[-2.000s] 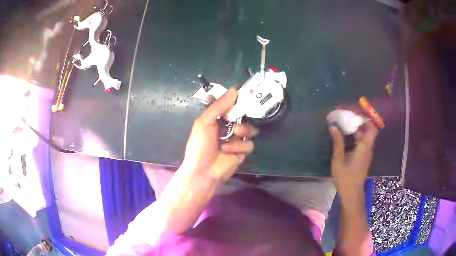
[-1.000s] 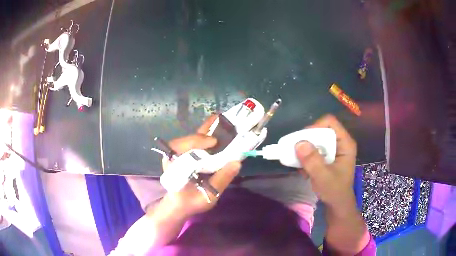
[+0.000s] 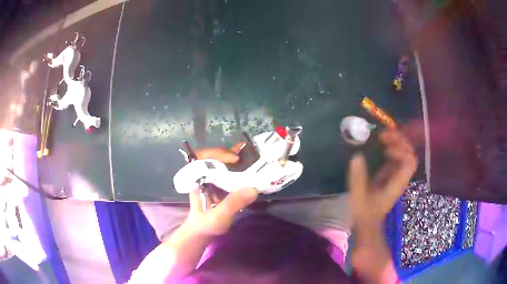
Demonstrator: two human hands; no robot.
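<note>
My left hand (image 3: 214, 213) is shut on a white toy motorbike (image 3: 236, 176) near the bench's front edge. The toy has dark handlebars at its left end, a red tail light at the right end and a pale metallic rod beside it. My right hand (image 3: 383, 177) is blurred, with thumb and fingers apart and nothing in it. The white glue bottle (image 3: 356, 130) lies on the dark green bench just beyond the right hand, its teal nozzle pointing right. An orange-yellow tube (image 3: 379, 112) lies beside it, close to the fingers.
Two white curved bodies (image 3: 76, 93) with thin wires lie at the left. Gold rods (image 3: 44, 130) are at the left edge. A purple-yellow small item (image 3: 400, 72) lies at the right. A blue-framed bin (image 3: 396, 238) is below right, and pale lines cross the bench.
The glue bottle has left my right hand and now lies on the bench; the hand has opened. The toy has turned slightly in my left hand, and its tail no longer meets the nozzle.
</note>
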